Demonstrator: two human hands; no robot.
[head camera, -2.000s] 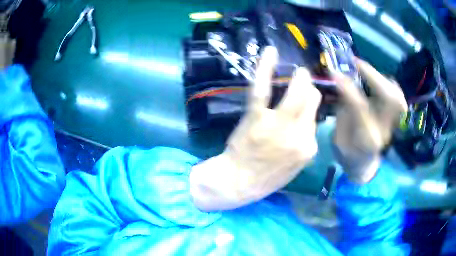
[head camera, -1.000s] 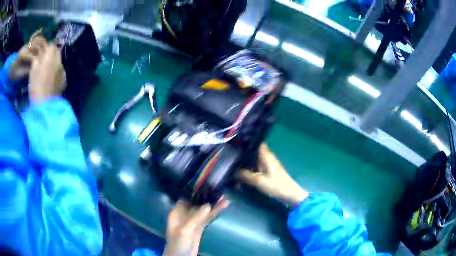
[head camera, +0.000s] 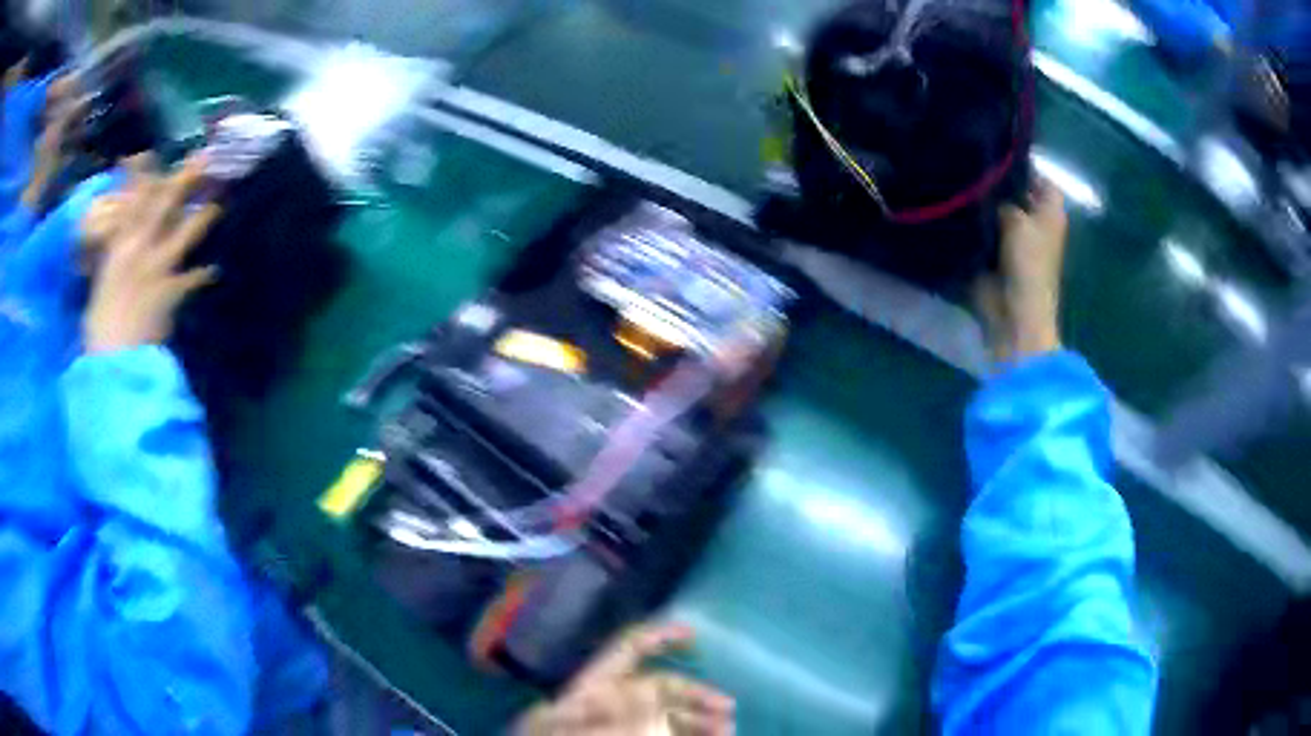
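The first black housing (head camera: 640, 475) lies slanted on the green bench, open side up, blurred. It shows an orange label (head camera: 541, 351), a blue-white board (head camera: 669, 281) at its upper end, pale cables and a red-pink wire run. My left hand (head camera: 633, 702) is at the bottom edge, cut off, beside the housing's lower end; its fingers look apart and empty. My right hand (head camera: 1029, 266) is at the right side of a second black housing (head camera: 913, 122), with its fingers on that edge. A red wire and a yellow wire hang along this housing.
A neighbouring worker's hand (head camera: 144, 252) is at another dark unit (head camera: 273, 273) on the left. A metal rail (head camera: 891, 309) runs diagonally behind the first housing. A yellow block (head camera: 351, 486) and a pale lead (head camera: 385, 374) are at the first housing's left side.
My right hand has left the first housing and reached up to the second, which has shifted right and looks larger. My left hand is lower, off the first housing's end. The view has shifted.
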